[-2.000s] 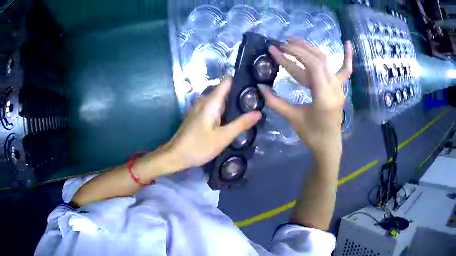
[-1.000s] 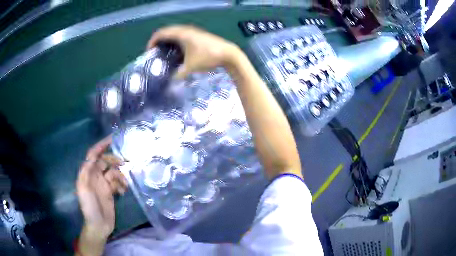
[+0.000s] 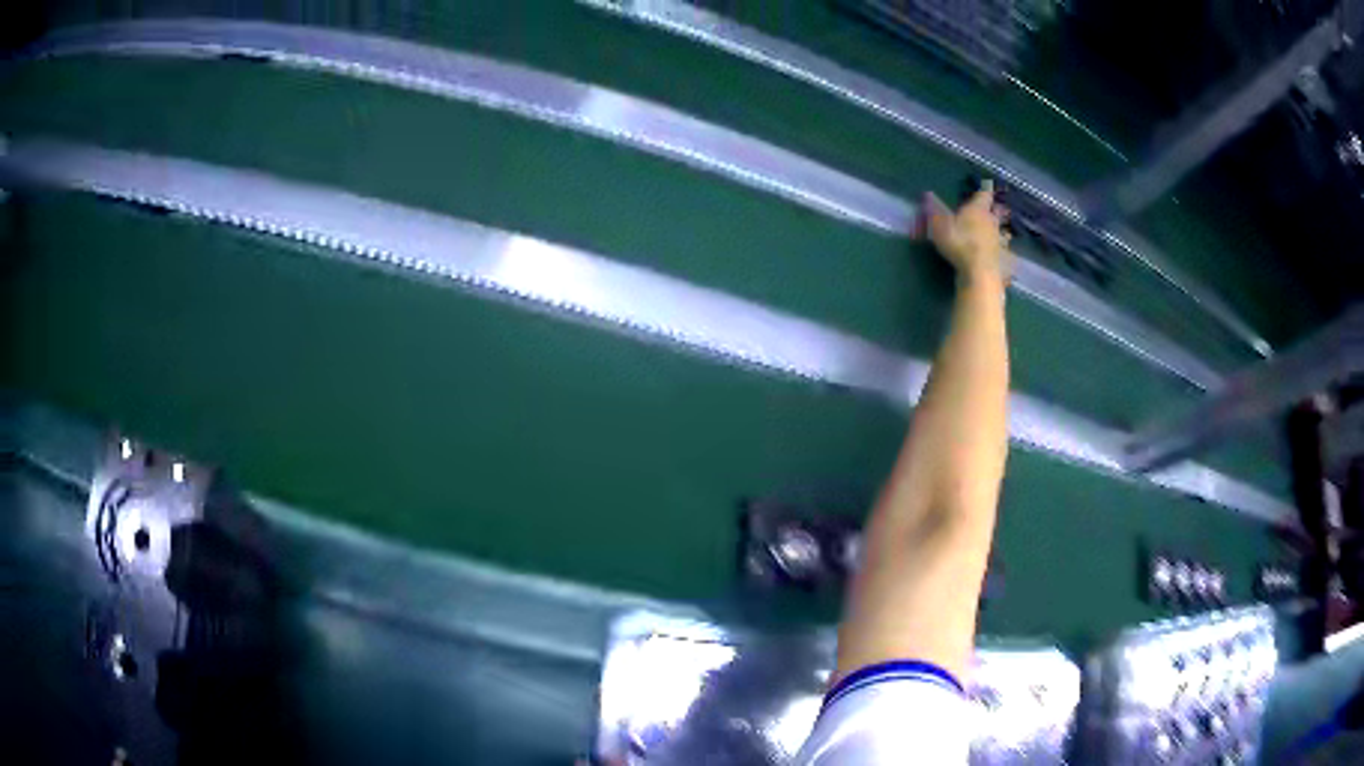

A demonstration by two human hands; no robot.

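Note:
My right arm reaches across the green bench. My right hand (image 3: 969,235) is small and blurred, at the left end of a dark strip (image 3: 1059,243) among the rails; whether it grips the strip I cannot tell. My left hand is not in view. A black holder strip with bright round units (image 3: 800,548) lies on the green surface, partly hidden behind my forearm. A clear blister tray (image 3: 658,691) lies at the near edge, partly covered by my arm and sleeve.
Long pale rails (image 3: 673,307) curve along the bench. A filled clear tray (image 3: 1192,681) is at the lower right, with short filled strips (image 3: 1185,578) behind it. Dark stacked parts (image 3: 217,599) stand lower left. Metal bars (image 3: 1264,392) cross at right.
The view has swung towards the far side. My right hand has moved away from the near tray to the rails. A filled strip now lies behind the tray. My left hand has left view.

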